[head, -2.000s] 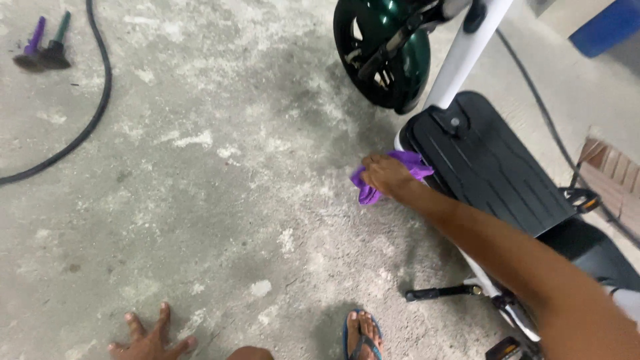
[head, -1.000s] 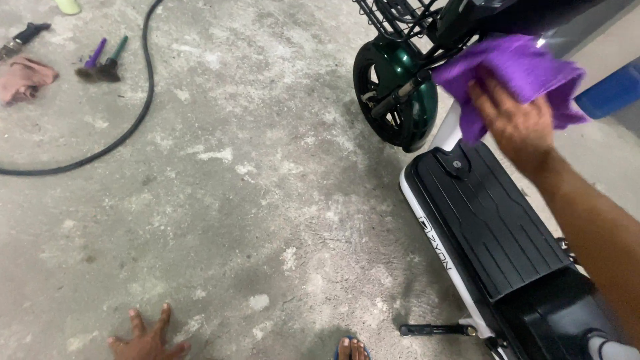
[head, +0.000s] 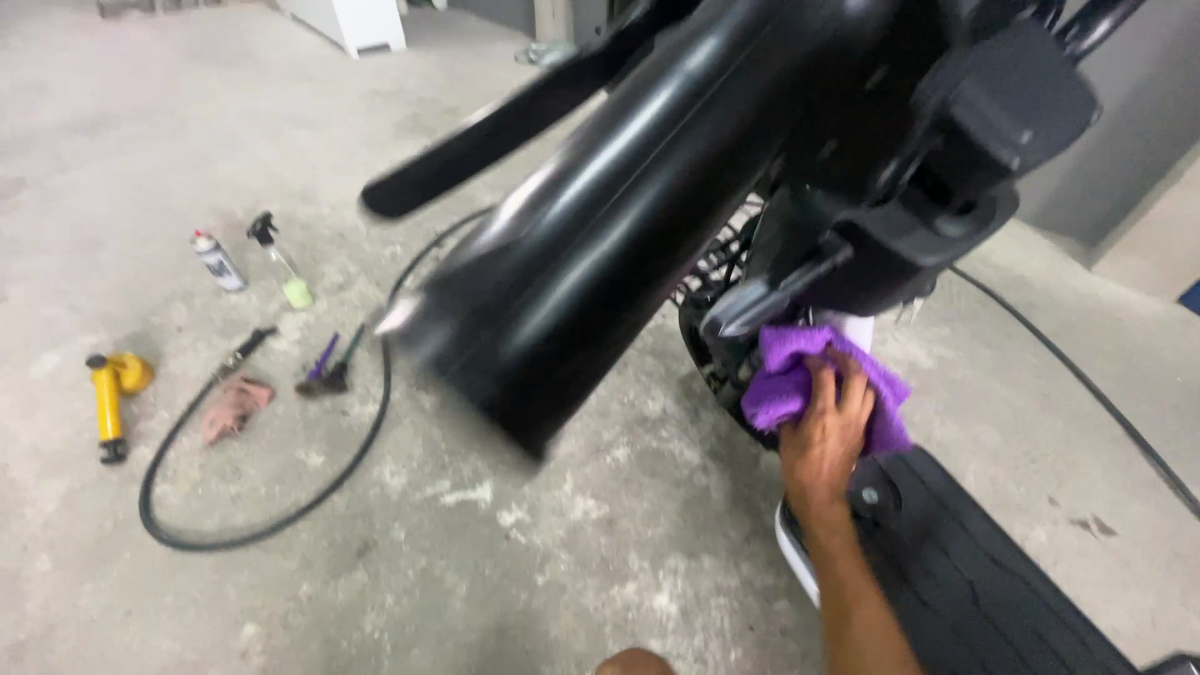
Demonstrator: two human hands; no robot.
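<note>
My right hand (head: 827, 422) holds a bunched purple cloth (head: 797, 370) against the white steering column (head: 851, 330) of an electric scooter, below its dark handlebar parts. The black ribbed footboard (head: 975, 562) lies under my forearm. A black handlebar grip (head: 600, 234), large and blurred, crosses the upper middle of the view close to the camera, with a black brake lever (head: 506, 122) beside it. Part of the front wheel and a wire basket (head: 727, 258) show behind the handlebar. My left hand is not in view.
On the concrete floor at the left lie a black hose (head: 375, 431), a pinkish cloth (head: 237, 410), brushes (head: 326, 375) and a yellow tool (head: 110, 403). A spray can (head: 218, 261) and a spray bottle (head: 286, 272) are behind them. A dark cable (head: 1078, 375) runs along the right.
My right hand with the purple cloth was low beside the footboard, then raised over the front end, and is now at the column. My left hand has left the view. The view has shifted greatly.
</note>
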